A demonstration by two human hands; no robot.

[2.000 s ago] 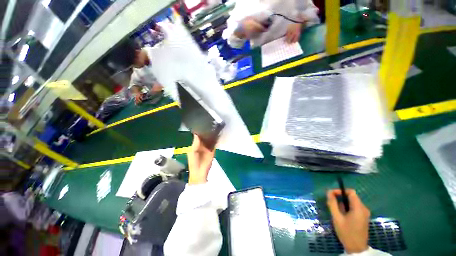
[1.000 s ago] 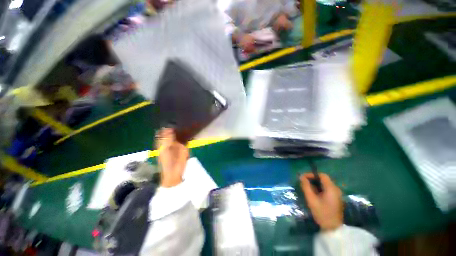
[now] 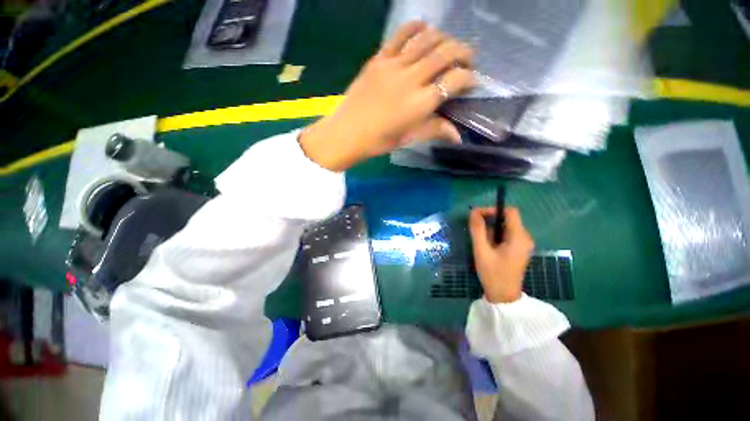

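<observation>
My left hand [image 3: 403, 94] is at the near left edge of the stack of wrapped housings [image 3: 567, 119]. Its fingers are at the top bubble wrap sheet, and a dark housing [image 3: 485, 119] shows under the sheet beside the fingertips. My right hand [image 3: 502, 255] holds black tweezers [image 3: 499, 214] upright above the sheet of black die-cut pads [image 3: 547, 275]. A dark tablet housing [image 3: 341, 275] with small white rectangles lies in front of me, left of the glossy blue film [image 3: 407, 210].
A dark rounded device [image 3: 148, 234] with a pale tape roll [image 3: 99, 193] stands at the left on white paper [image 3: 78, 181]. A wrapped housing [image 3: 695, 210] lies at the right. Another housing [image 3: 238, 20] lies on the belt beyond the yellow edge [image 3: 247, 111]. A brown box [image 3: 608, 370] is below right.
The view has tilted down. The housing raised in my left hand earlier is no longer held up, and that hand has moved right to the stack. My right hand still holds the tweezers.
</observation>
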